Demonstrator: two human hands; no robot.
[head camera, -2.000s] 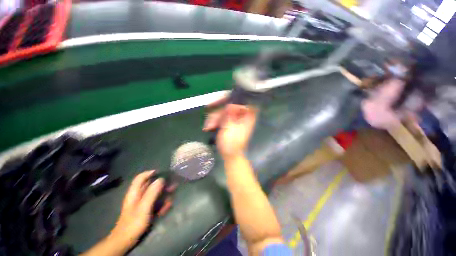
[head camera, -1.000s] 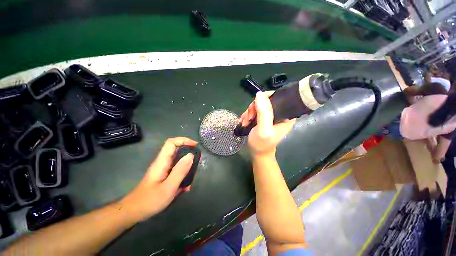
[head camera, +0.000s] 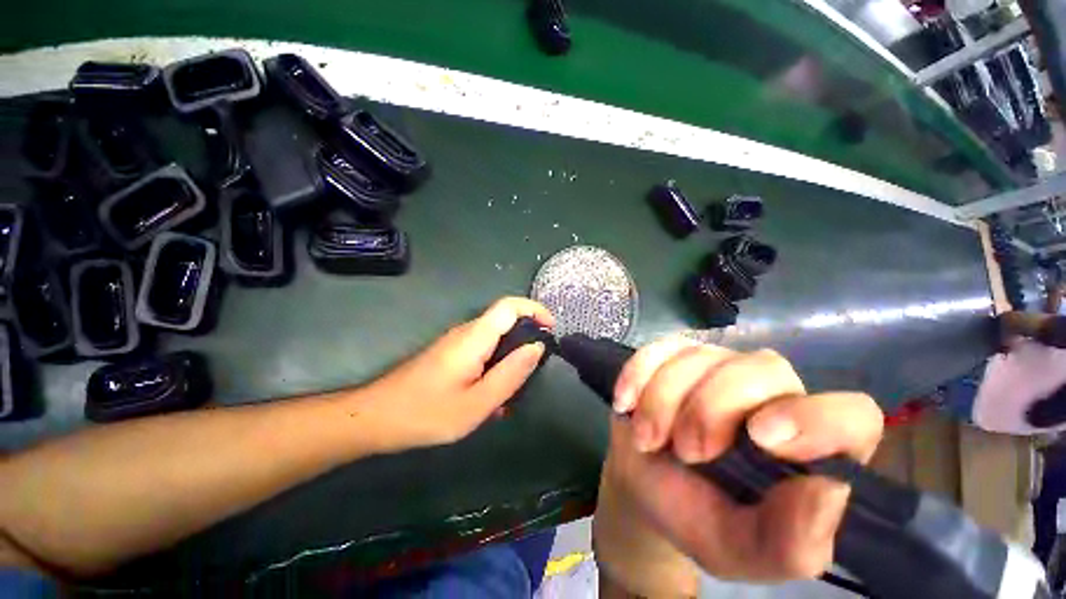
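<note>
My left hand (head camera: 468, 369) holds a small black housing (head camera: 521, 339) between thumb and fingers, just left of the screw dish. My right hand (head camera: 736, 451) is closed around the black electric screwdriver (head camera: 594, 360), which slants from the lower right. Its narrow nose points at the housing and meets or nearly meets its upper right edge; contact is too small to tell. The round silver-grey screw dish (head camera: 585, 293) lies flat on the dark green worktop just beyond the nose, dotted with tiny screws.
Many black housings with grey rims (head camera: 178, 281) cluster at left. Several black parts (head camera: 734, 275) lie right of the dish. Tiny pale specks are scattered beyond it. A white rail (head camera: 526, 108) borders the green conveyor, which carries a black piece (head camera: 549, 26). A person (head camera: 1017, 380) is at far right.
The screwdriver has swung from pointing at the dish to pointing at the housing, its body now toward the lower right. The view has shifted, and more black parts show right of the dish.
</note>
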